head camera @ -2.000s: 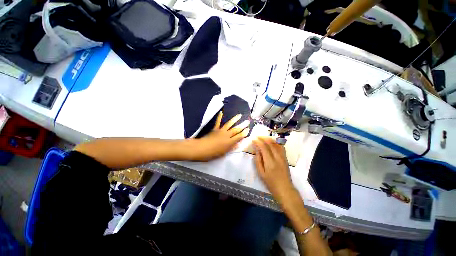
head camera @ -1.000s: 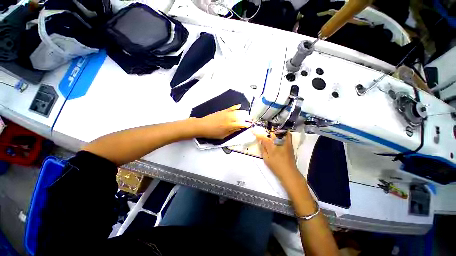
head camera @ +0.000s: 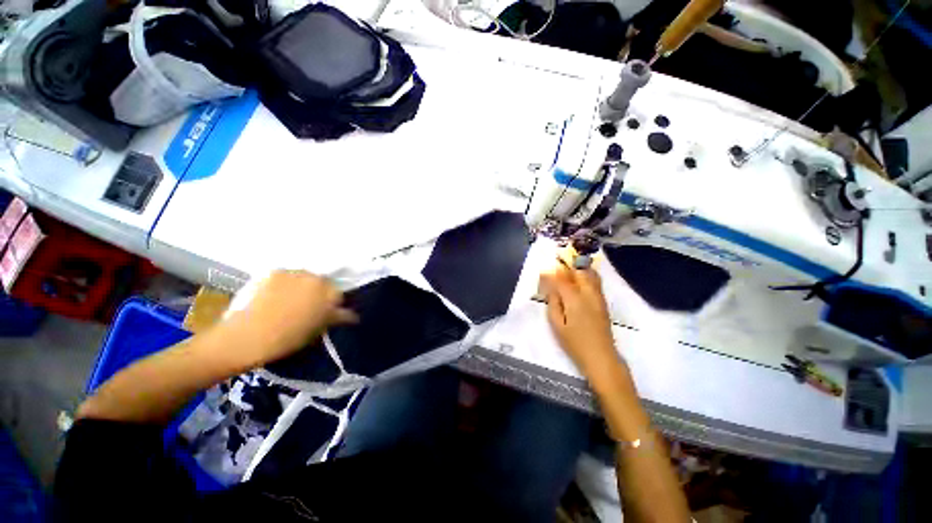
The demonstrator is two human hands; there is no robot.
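The joined work, dark panels edged in white [head camera: 484, 268], lies left of the needle and hangs over the table front. My left hand [head camera: 291, 315] is blurred, its fingers curled on the work's left part; its thumb is hidden. My right hand [head camera: 578, 296] has its fingertips close below the presser foot [head camera: 583, 245]; whether they pinch fabric cannot be told. Another dark panel [head camera: 669, 278] with a pale border lies right of the needle, partly under the head of the sewing machine [head camera: 736, 194].
A stack of cut panels [head camera: 325, 51] and a loose bundle [head camera: 169, 77] lie at the upper left. Thread snips [head camera: 812, 376] lie at the right. A blue crate [head camera: 128, 342] with scraps and a red crate [head camera: 72, 274] stand below left.
My left hand has moved left from the needle. The joined work now spreads toward the table front. The right dark panel has shifted up and turned. My right hand stays near the needle.
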